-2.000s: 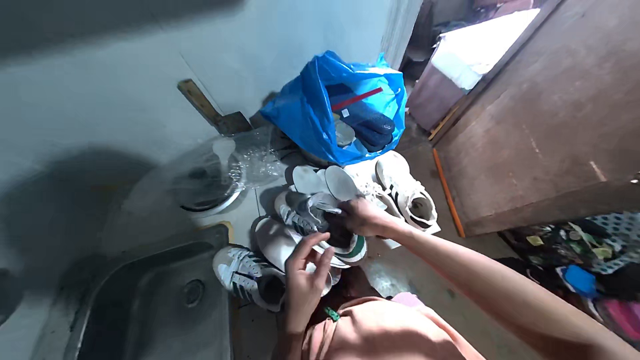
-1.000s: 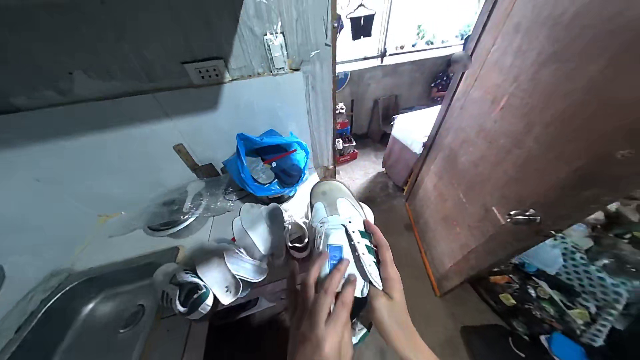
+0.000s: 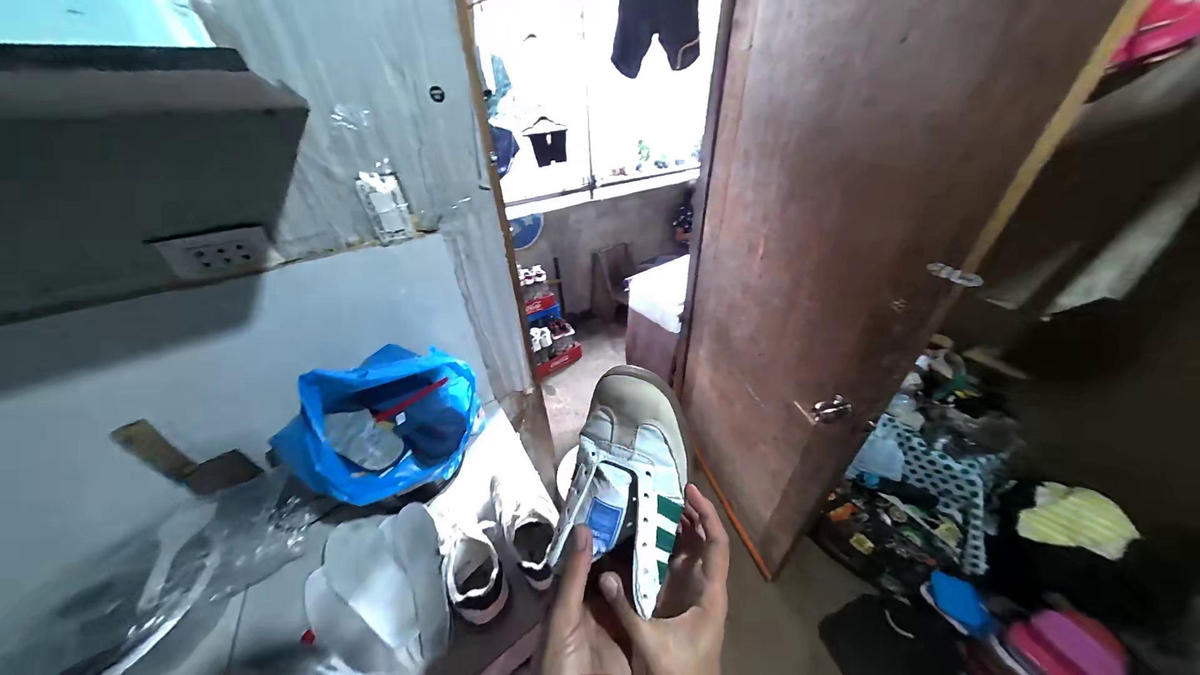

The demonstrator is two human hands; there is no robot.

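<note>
A white sneaker (image 3: 622, 469) with a grey toe, green side stripes and empty lace holes is held toe-up between both hands. My right hand (image 3: 698, 581) grips its striped side and heel end. My left hand (image 3: 577, 609) is at the other side, its thumb near the blue label on the tongue; its fingers are partly hidden. A pair of white shoes (image 3: 473, 572) stands left of the hands, and more pale shoes or shoe parts (image 3: 375, 586) lie farther left.
An open blue plastic bag (image 3: 375, 431) with items inside stands by the wall. Clear plastic (image 3: 216, 544) and a wooden-handled scraper or brush (image 3: 187, 459) lie left. A brown door (image 3: 806, 281) stands open at right, beside piled clothes and bags (image 3: 937, 487). Shoe crates (image 3: 553, 347) stand beyond the doorway.
Two seconds ago both hands were among the shoes beside the sink; now they hold one sneaker up. The view has swung toward the doorway.
</note>
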